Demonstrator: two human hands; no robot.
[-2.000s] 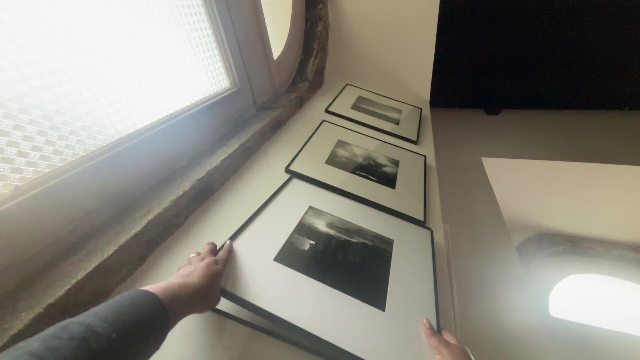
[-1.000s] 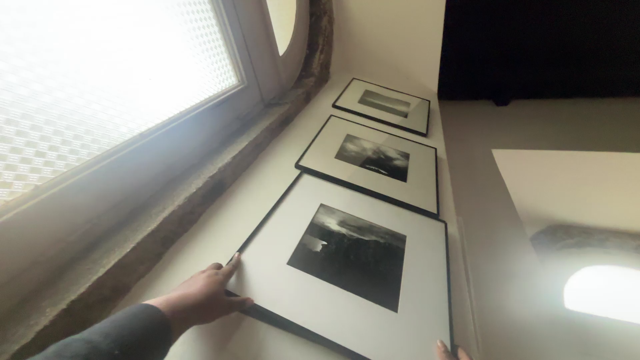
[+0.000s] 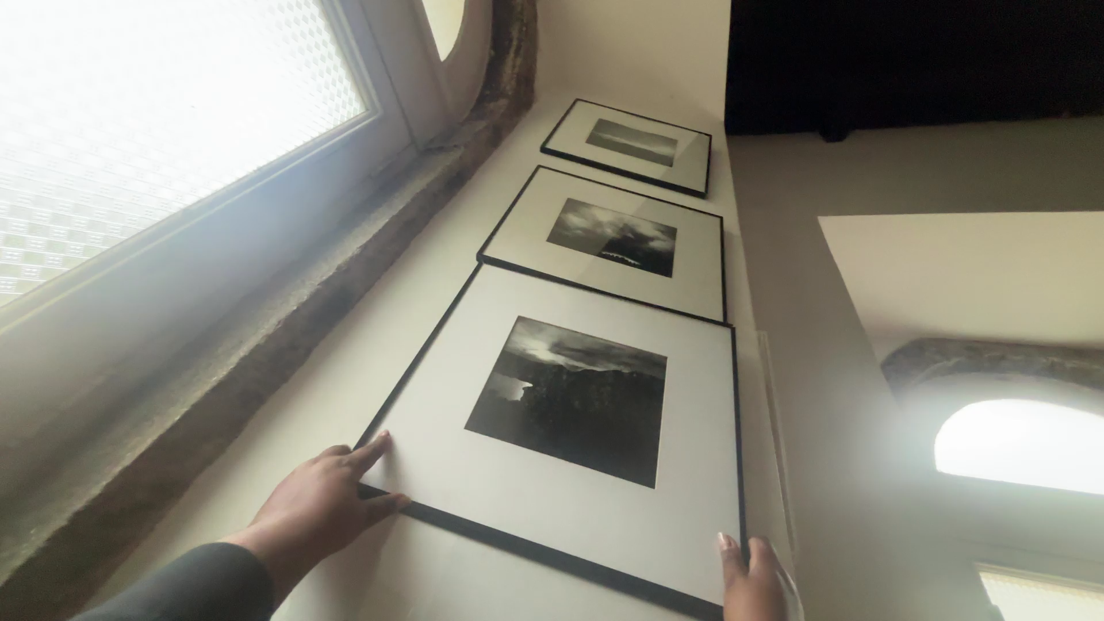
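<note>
A black-framed photograph with a wide white mat (image 3: pixel 414 414) stands upright against the pale wall, lowest in a column of framed pictures. My left hand (image 3: pixel 323 496) grips its lower left corner, with one finger on the front and the thumb at the bottom edge. At the lower right side, my right hand (image 3: pixel 752 573) holds the frame's edge, thumb at the front; part of that hand is cut off by the view. Directly above is a middle framed photograph (image 3: pixel 517 216), its lower edge touching or nearly touching the held frame. A smaller framed photograph (image 3: pixel 565 134) hangs highest.
On the left runs a textured-glass window (image 3: pixel 172 129) with a rough stone edge (image 3: pixel 285 336) beside the wall. A dark overhead surface (image 3: pixel 914 60) fills the upper right. Farther right is a recess with an arched window (image 3: pixel 1026 444).
The held frame's top edge has come up close to the middle frame's lower edge. My left hand has shifted to the frame's bottom left corner, its thumb now by the lower edge.
</note>
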